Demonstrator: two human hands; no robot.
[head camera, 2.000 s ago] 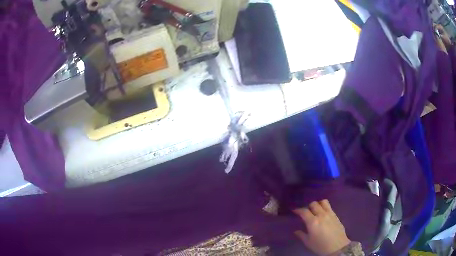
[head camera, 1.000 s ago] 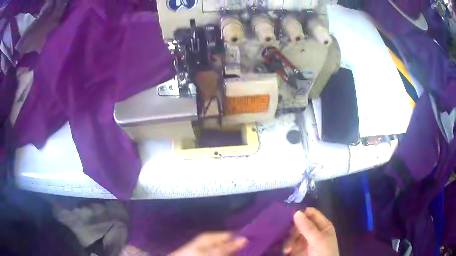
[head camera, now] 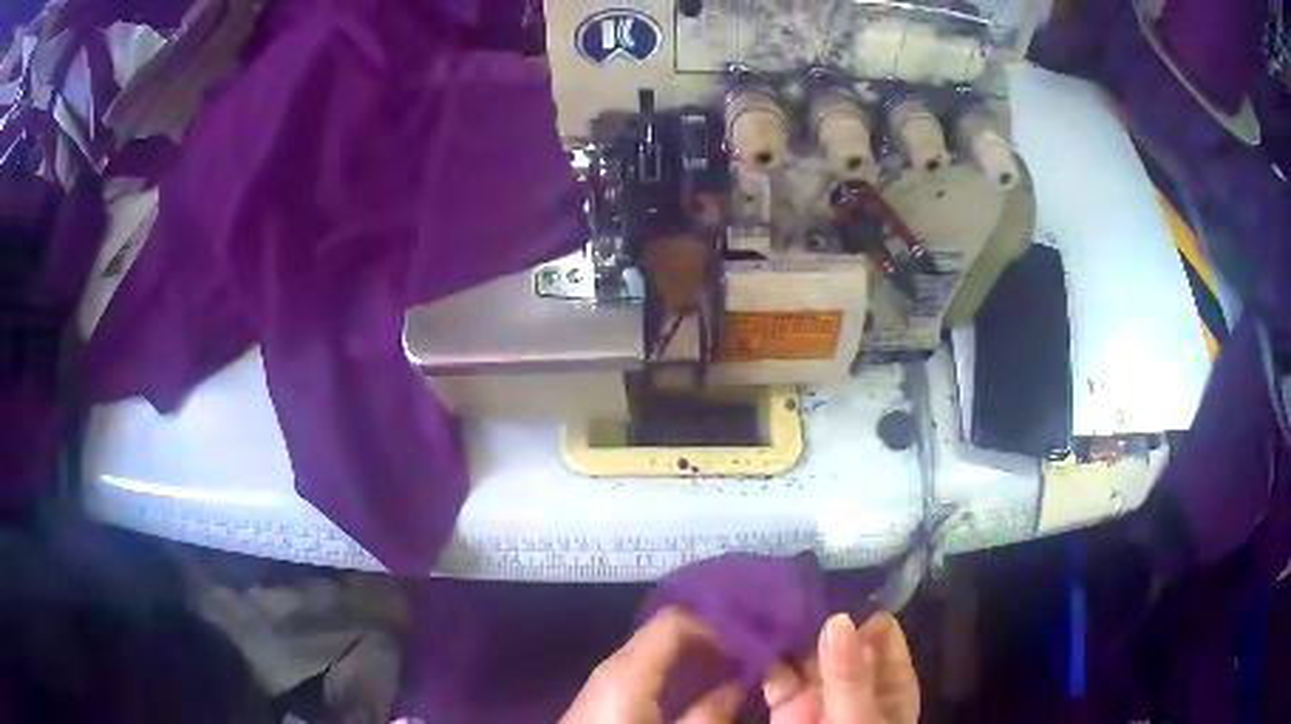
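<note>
My left hand [head camera: 654,676] and my right hand [head camera: 854,676] are close together at the bottom centre, below the table's front edge. Both hold a bunched purple cloth piece [head camera: 743,605] between their fingers. The cream overlock machine [head camera: 793,323] stands behind them with a round blue badge. A large purple cloth [head camera: 340,255] lies left of the machine head and drapes to the table's front edge. Its right end reaches the presser foot area [head camera: 566,277]. The lower parts of both hands are cut off by the frame.
Red-handled snips [head camera: 878,229] lie on the machine. A black phone [head camera: 1022,351] lies by white paper [head camera: 1119,269] at right. White thread tails [head camera: 920,555] hang at the table edge [head camera: 680,555]. Grey cloth [head camera: 305,637] is at lower left. Purple cloth hangs at far right.
The view has swung left from the right-hand side, bringing the whole machine into view. My left hand has come in, and the cloth between my hands is now bunched and raised.
</note>
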